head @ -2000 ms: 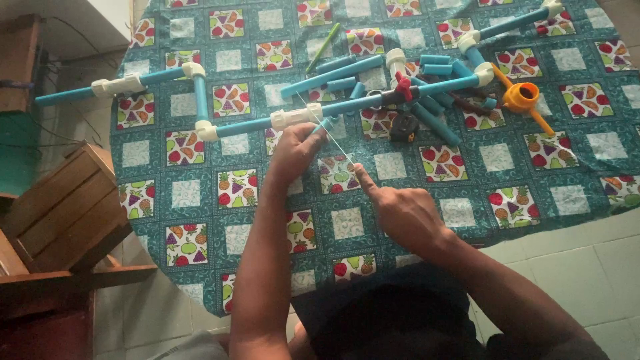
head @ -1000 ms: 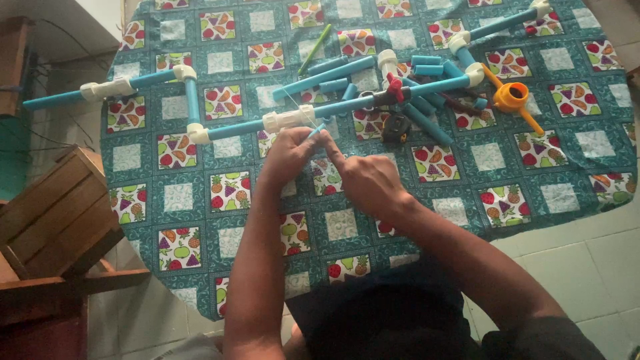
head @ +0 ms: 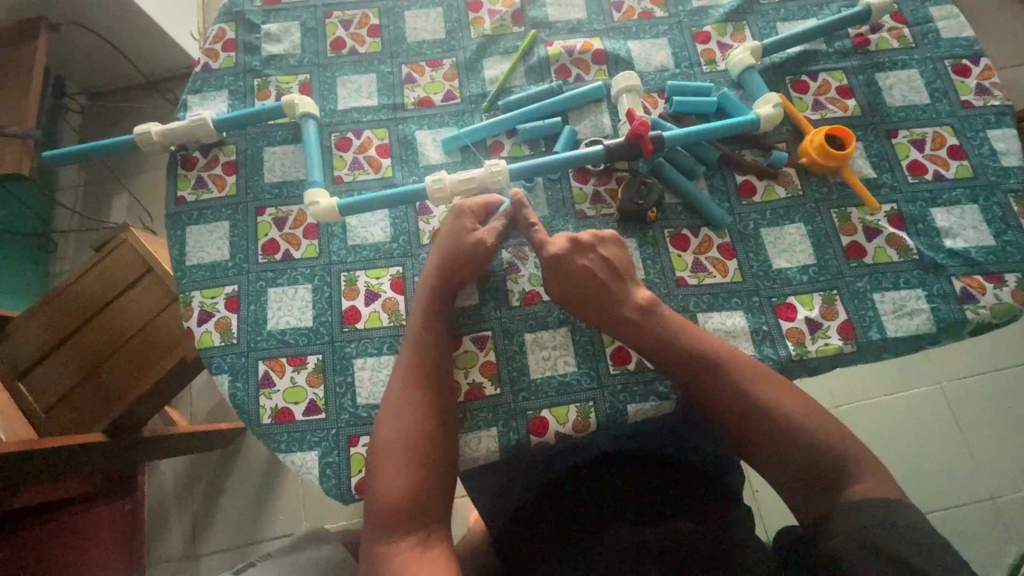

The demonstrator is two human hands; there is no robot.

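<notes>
My left hand [head: 472, 240] pinches a small light-blue piece [head: 504, 206] just below a white pipe union [head: 468, 182]. Beside it, my right hand [head: 588, 268] points its index finger at that piece; the other fingers are curled, and whether thread is between them cannot be told. A thin white thread [head: 474, 150] shows faintly above the union. The union belongs to a blue pipe assembly [head: 384, 198] with white elbows and a red-handled valve [head: 639, 134]. A black tape measure [head: 638, 198] lies right of my hands.
Cut blue pipe pieces [head: 528, 116] lie behind the assembly, near a green pen-like stick [head: 510, 70]. An orange plastic fitting with two arms [head: 828, 150] is at the right. The patterned tablecloth [head: 550, 353] covers the table; a wooden chair [head: 96, 336] stands at the left.
My right hand has moved left, up to my left hand. The white thread, stretched long between the hands two seconds ago, now shows only in a short stretch.
</notes>
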